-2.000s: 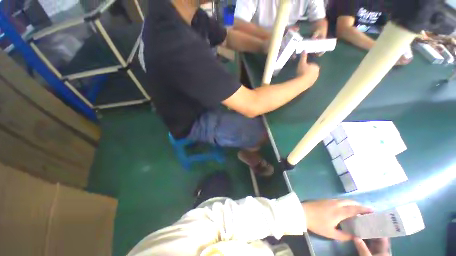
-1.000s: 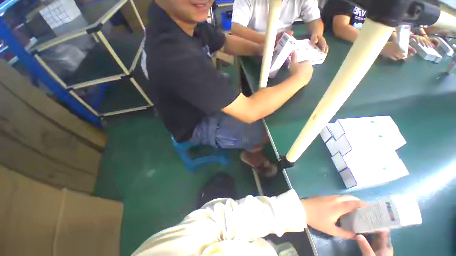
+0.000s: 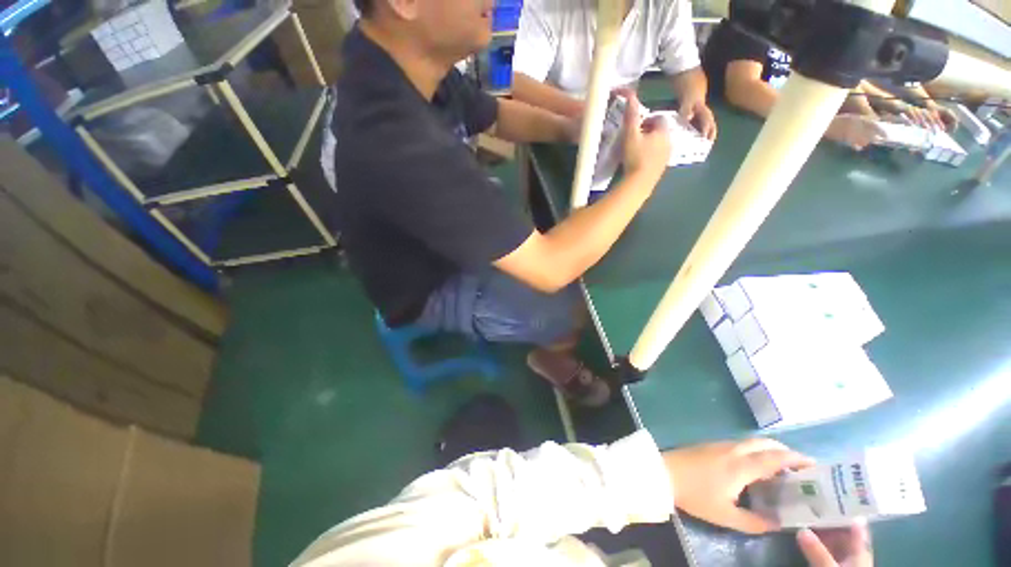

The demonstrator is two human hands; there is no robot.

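Observation:
A white retail box (image 3: 848, 491) with dark text and a small grey-green product picture lies over the table near the lower right of the head view. My left hand (image 3: 726, 484), in a cream sleeve, grips the box's left end. My right hand (image 3: 837, 546) is cut off by the bottom edge; its fingers touch the box's lower side. A stack of finished white boxes (image 3: 809, 343) lies flat side by side on the green table, just beyond the held box.
A cream pipe post (image 3: 732, 222) with a black joint stands at the table edge (image 3: 604, 321). A seated person in a dark shirt (image 3: 432, 188) handles white boxes. Other workers sit beyond. Brown cartons (image 3: 122, 476) and a wheeled shelf cart (image 3: 211, 172) are at left.
The held box has turned, so its face with the product picture and coloured text now shows. Both hands stay on it. The neighbour's head and hands have shifted.

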